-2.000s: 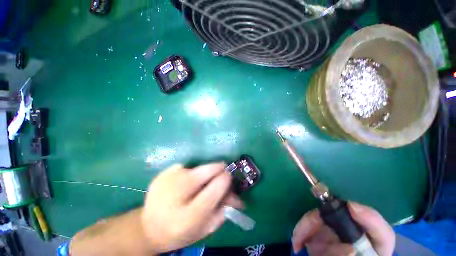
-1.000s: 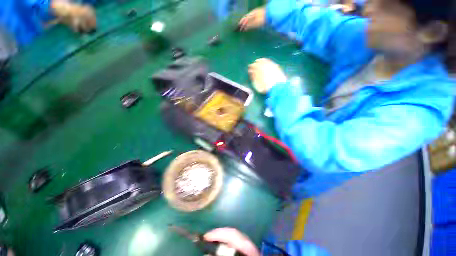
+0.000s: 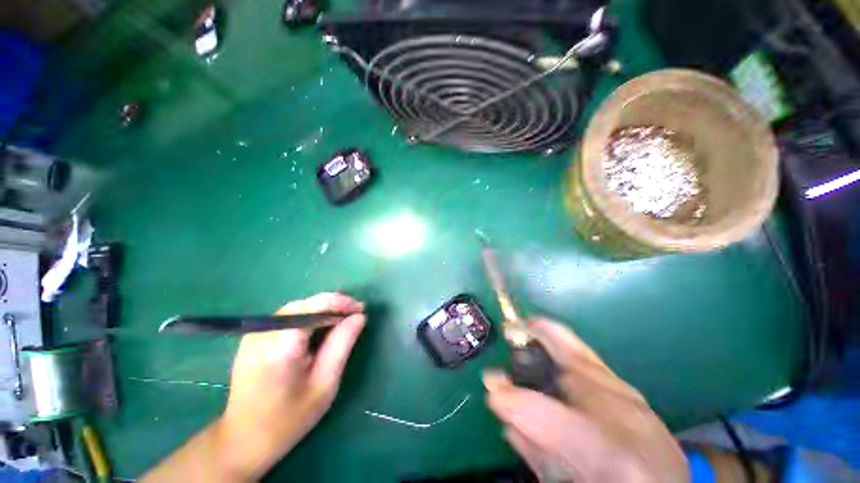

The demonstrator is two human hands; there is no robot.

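A black device housing (image 3: 454, 330), open side up with circuit parts showing, lies on the green mat between my hands. My left hand (image 3: 290, 377) holds dark tweezers (image 3: 245, 324) between thumb and fingers; their visible end points left, away from the housing. My right hand (image 3: 585, 406), slightly blurred, grips the soldering iron (image 3: 503, 294) by its black handle. The iron's tip points up and forward, just right of and beyond the housing, not touching it. A thin solder wire (image 3: 415, 424) lies near the housing; part of it passes behind my left hand.
A second housing (image 3: 345, 176) lies farther forward, with more at the far left. A fume fan (image 3: 467, 94) stands at the back. A tan solder waste pot (image 3: 679, 160) stands right. A solder spool (image 3: 58, 382) and yellow-green handles (image 3: 95, 453) are at the left edge.
The view swung right towards another worker in blue, then back to the mat. My left hand has moved off the housing and now shows dark tweezers pointing left. The iron is nearer the housing.
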